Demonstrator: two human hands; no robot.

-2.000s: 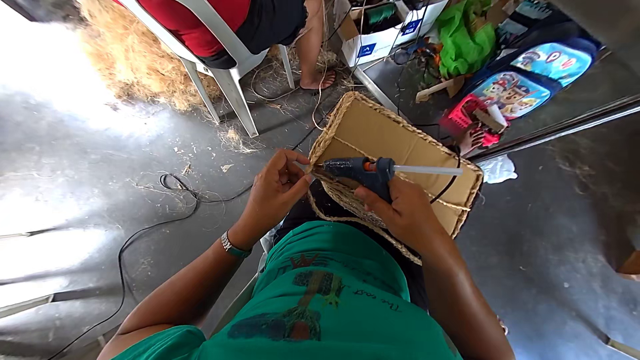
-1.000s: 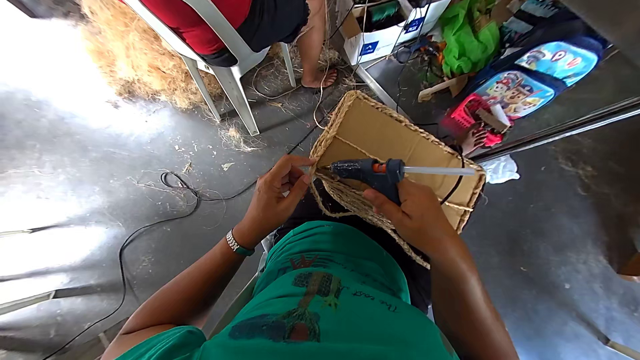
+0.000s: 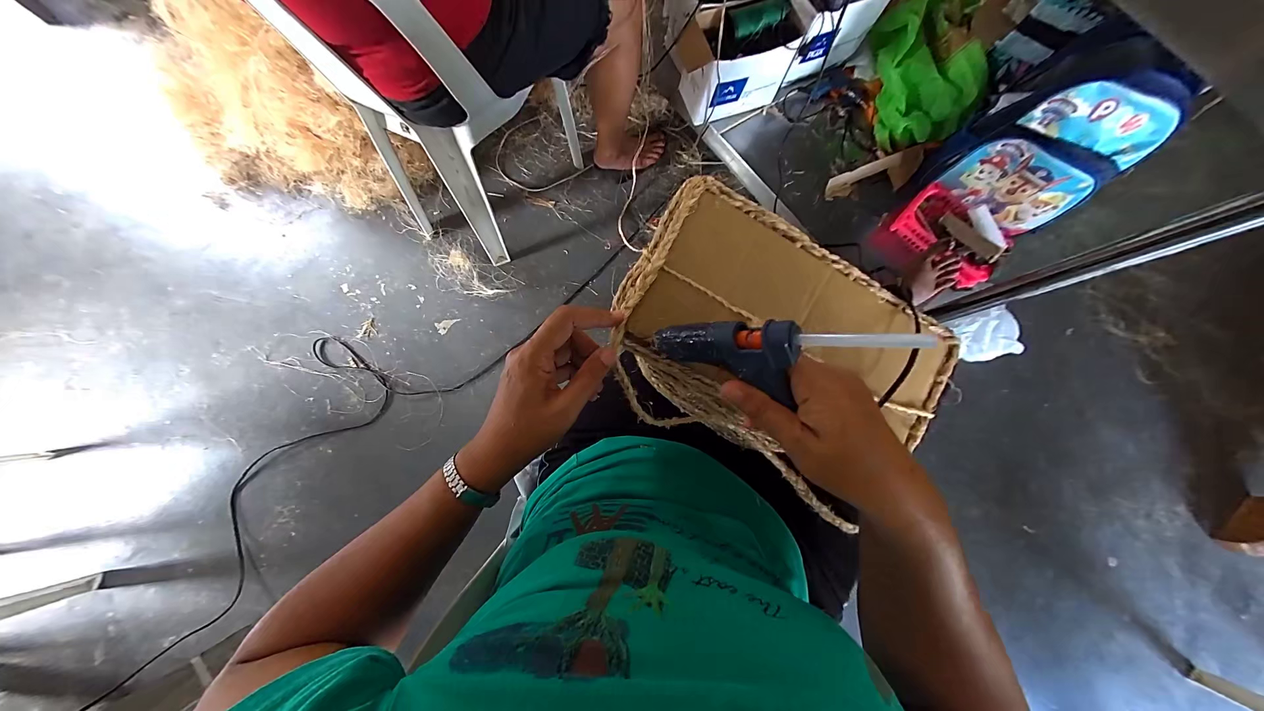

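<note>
My right hand (image 3: 825,420) is closed around the handle of a dark blue hot glue gun (image 3: 726,344), a pale glue stick (image 3: 869,341) poking out of its back. On my lap lies a cardboard panel (image 3: 750,272) edged with braided natural-fibre rope (image 3: 790,234). The gun's nozzle points left at the panel's left corner. There my left hand (image 3: 558,380) pinches the braid between thumb and fingers. A loose length of braid (image 3: 810,494) hangs below the panel, beside a bundle of fibre strands partly hidden by my right hand.
A black cord (image 3: 237,494) runs over the floor at left. Beyond the panel, a person sits on a white plastic chair (image 3: 454,148) beside a heap of loose fibre (image 3: 267,109). White boxes (image 3: 741,84), a green bag (image 3: 923,79), a blue backpack (image 3: 1027,178) and a red basket (image 3: 913,227) stand upper right.
</note>
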